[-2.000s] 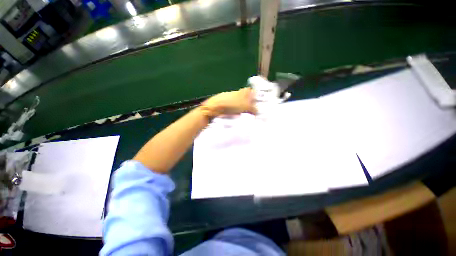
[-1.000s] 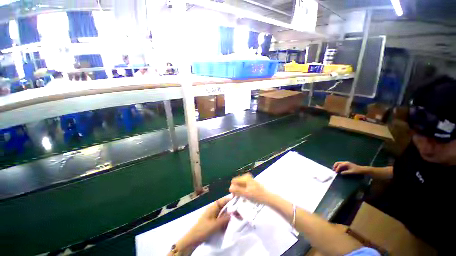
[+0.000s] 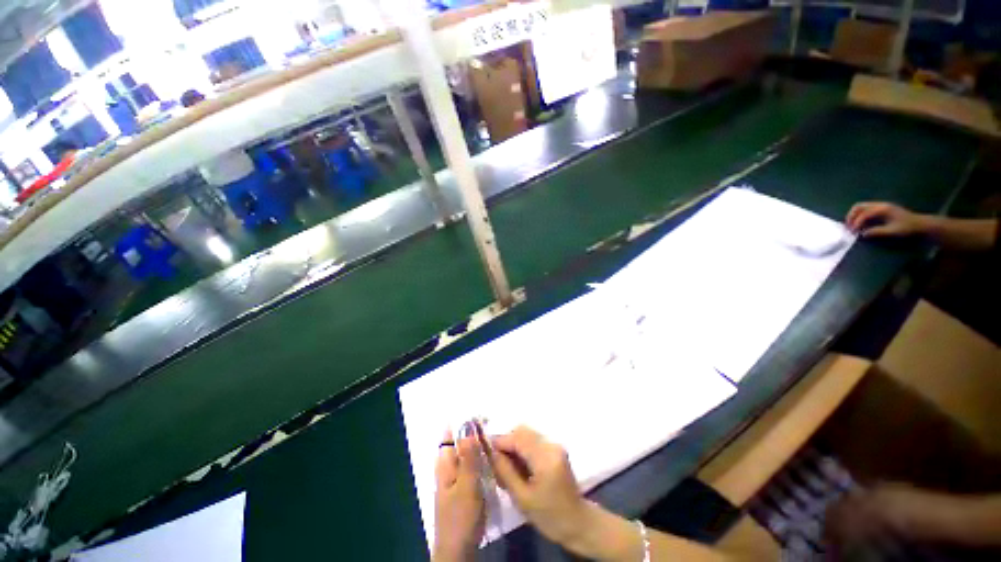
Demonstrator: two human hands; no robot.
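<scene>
My left hand and my right hand meet above the near end of the overlapping white work sheets. Between their fingers they hold a small, thin, whitish and partly see-through item, perhaps a plastic bag, with a dark part near its top. Its exact shape is blurred and the fingers partly cover it. Faint small marks or pieces show on the sheets ahead of my hands; I cannot tell what they are.
White corded items lie at the far left, near another white sheet. A small white stack lies by another person's hand. A brown carton holds packed bundles at lower right, with a blurred arm over it. A post stands ahead.
The view has turned down and left. My hands, over the middle of the sheets before, are now at their near left end. The white bundle there is no longer seen; a smaller item is held.
</scene>
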